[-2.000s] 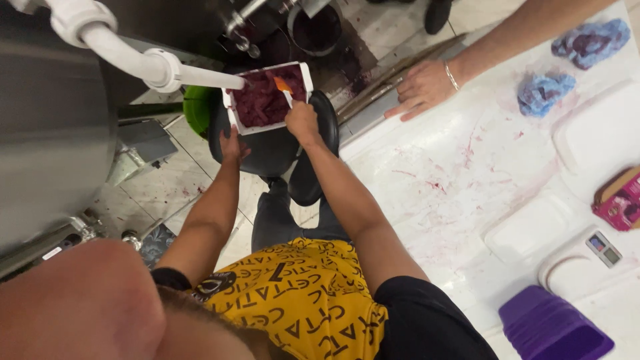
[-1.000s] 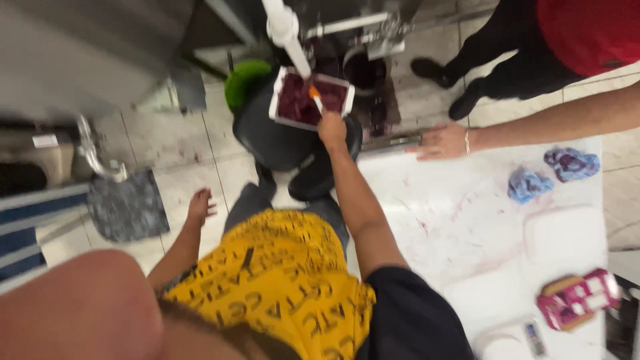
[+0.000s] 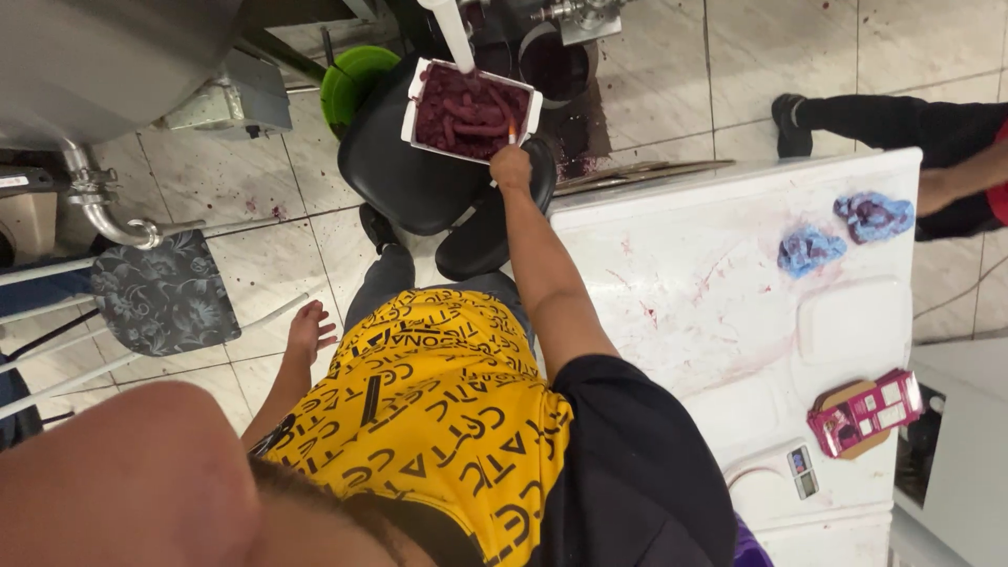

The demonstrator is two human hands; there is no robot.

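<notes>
My right hand [image 3: 512,167] is closed around the handle of an orange-tipped spatula [image 3: 511,130] at the near right corner of a white tub [image 3: 407,122]. The tub holds thick dark-purple pulp [image 3: 465,110], partly in rope-like strands, and stands on a black padded chair [image 3: 386,169]. Above the pulp hangs the end of a white pipe [image 3: 453,35]. My left hand [image 3: 309,331] hangs low at my left side with its fingers apart, touching nothing, nearest to a stool with a dark floral seat [image 3: 161,295].
A white table [image 3: 677,291] at the right bears crumpled blue cloths [image 3: 809,250], a pink printed carton [image 3: 862,413] and a scale [image 3: 803,471]. A green basin [image 3: 358,79] and a dark-stained bucket [image 3: 555,67] stand beyond the chair. Steel pipework [image 3: 98,197] is at left. Another person's arm [image 3: 965,177] is at far right.
My left hand has left the tub's side and dropped to my left. The other person's hand has drawn back from the table's far edge to the right. My right hand stays at the tub.
</notes>
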